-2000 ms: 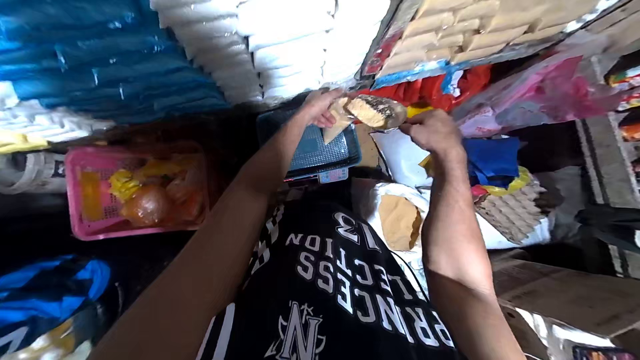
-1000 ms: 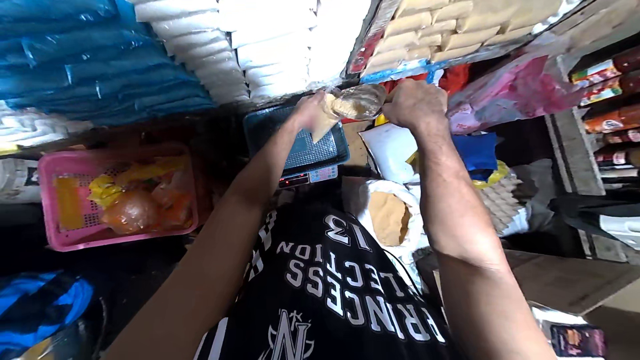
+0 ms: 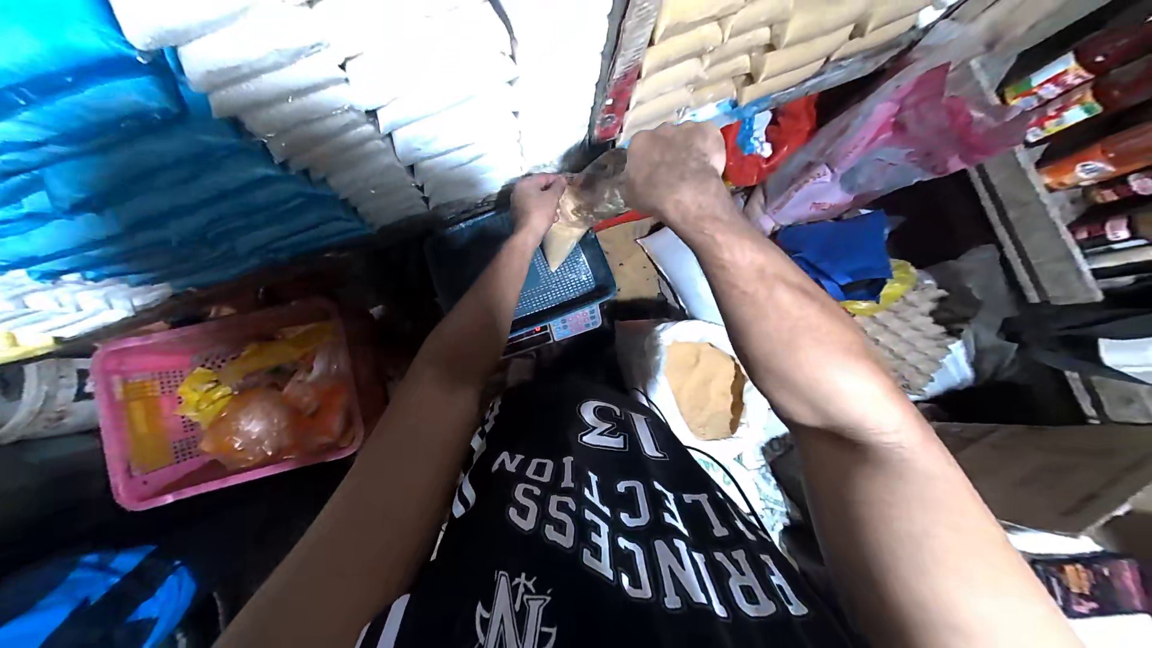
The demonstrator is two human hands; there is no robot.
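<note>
My left hand (image 3: 538, 200) grips the rim of a clear plastic bag (image 3: 564, 238) with tan, sugar-like granules in its pointed lower end. My right hand (image 3: 675, 166) is closed around the near end of a scoop (image 3: 601, 187), whose front reaches the bag's mouth. Bag and scoop are above a digital scale (image 3: 576, 322) with a blue mesh basket (image 3: 560, 286) on it. An open white sack (image 3: 706, 389) of tan granules stands to the right of the scale, near my body.
At left lies a pink plastic basket (image 3: 106, 405) with bagged goods. White packets (image 3: 450, 99), blue packs (image 3: 117, 153) and tan packets (image 3: 747, 45) are stacked at the front. A blue cloth or bag (image 3: 835, 254), a cardboard box (image 3: 1035, 468) and shelved bottles (image 3: 1102, 162) are at right.
The scoop, which showed a load of tan granules two seconds ago, is now tipped toward the bag. My right hand has turned over, and the bag's lower end looks fuller.
</note>
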